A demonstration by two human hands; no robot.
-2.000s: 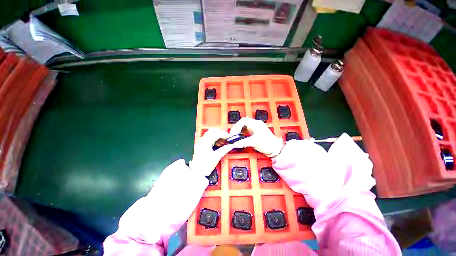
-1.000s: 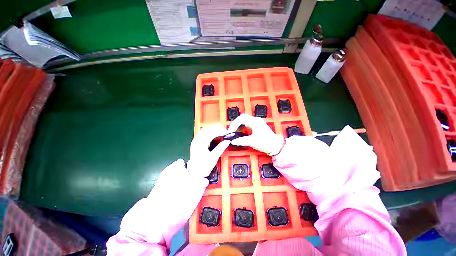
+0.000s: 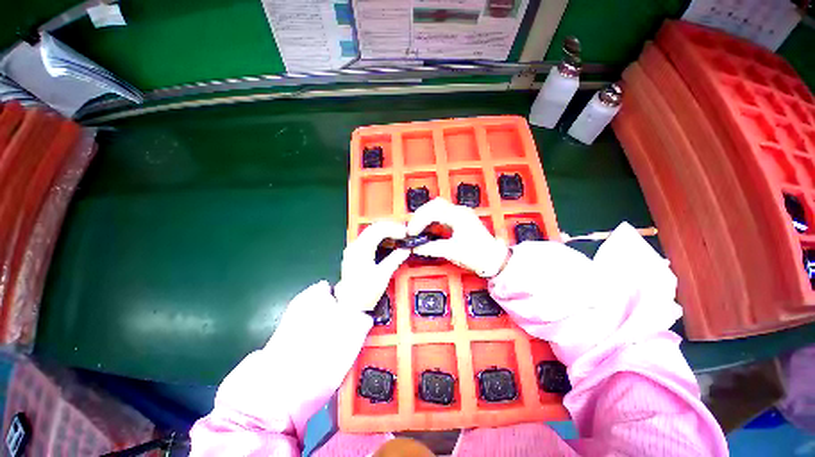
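An orange-red compartment tray (image 3: 404, 340) lies in front of me, with black squarish watch cases in many of its pockets, one of them (image 3: 431, 303) near the middle. My left hand (image 3: 368, 264) and my right hand (image 3: 460, 239) meet over the third row. Between their fingertips they hold a dark watch case (image 3: 415, 241), seen nearly edge-on above the tray. My hands cover several pockets, and my right sleeve covers part of the tray's right side. Whether the fingertips are covered is hard to tell.
Two white bottles (image 3: 554, 95) with dark tops stand behind the tray at right. Thick stacked trays (image 3: 684, 192) rise at right, and another pile (image 3: 36, 214) at far left. A white cloth (image 3: 633, 259) and a slim stick (image 3: 645, 232) lie right of the tray on the dark green bench.
The camera view has shifted slightly, moving the tray a little up in the picture. Both hands still hold the watch case, now showing less of a bright edge.
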